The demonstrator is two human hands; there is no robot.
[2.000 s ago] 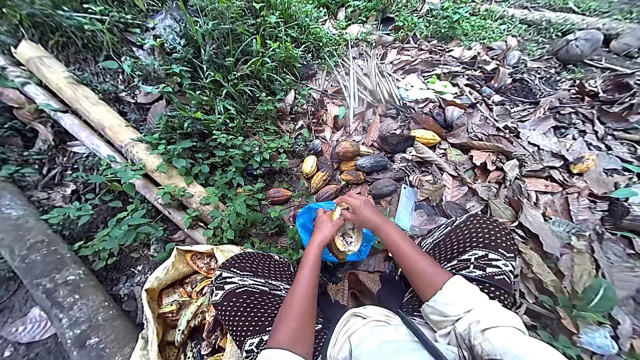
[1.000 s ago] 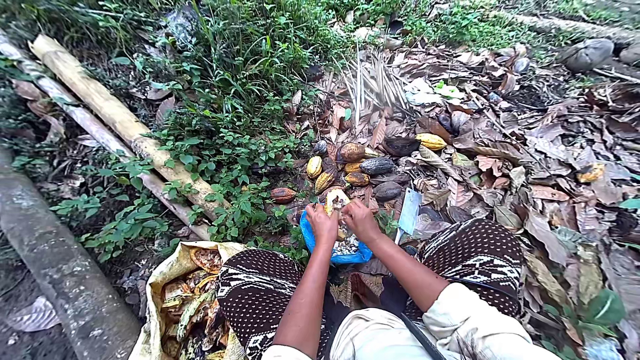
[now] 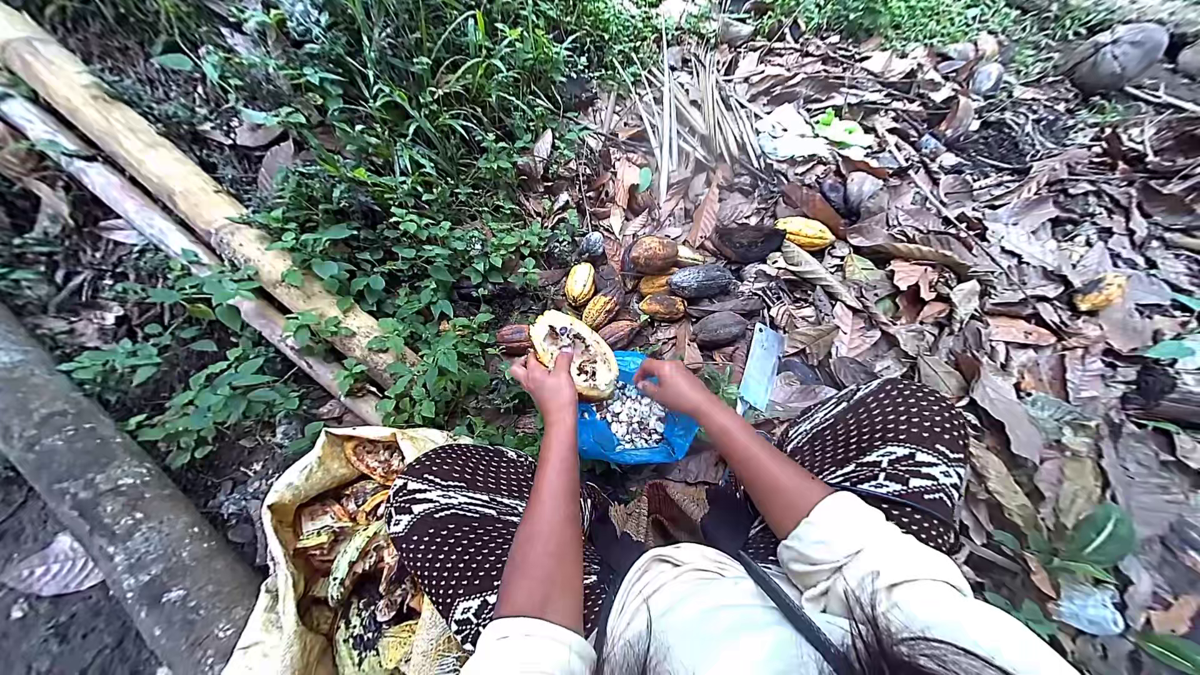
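My left hand (image 3: 551, 380) holds an opened cacao pod half (image 3: 583, 354), its hollow inner side facing up, at the left rim of a blue plastic bag (image 3: 600, 442). Whitish cacao beans (image 3: 636, 418) lie in the bag. Over the bag's right side is my right hand (image 3: 670, 384), its fingers bent close together; whether anything small is between them cannot be told. A broad flat metal blade (image 3: 761, 366) stands just right of this hand. Beyond the bag lie several whole cacao pods (image 3: 663, 307), yellow, brown and blackish.
An open sack (image 3: 281, 525) of pod husks (image 3: 361, 553) stands beside my left knee. Two pale poles (image 3: 202, 202) and a grey beam (image 3: 122, 497) lie at the left. Dry leaves (image 3: 1022, 375) cover the ground at the right, with a clear plastic piece (image 3: 1087, 607) among them.
My hands were together at the pod a second ago; now they are apart. The left has moved left with the pod half, the right is over the bag, and more of the beans shows.
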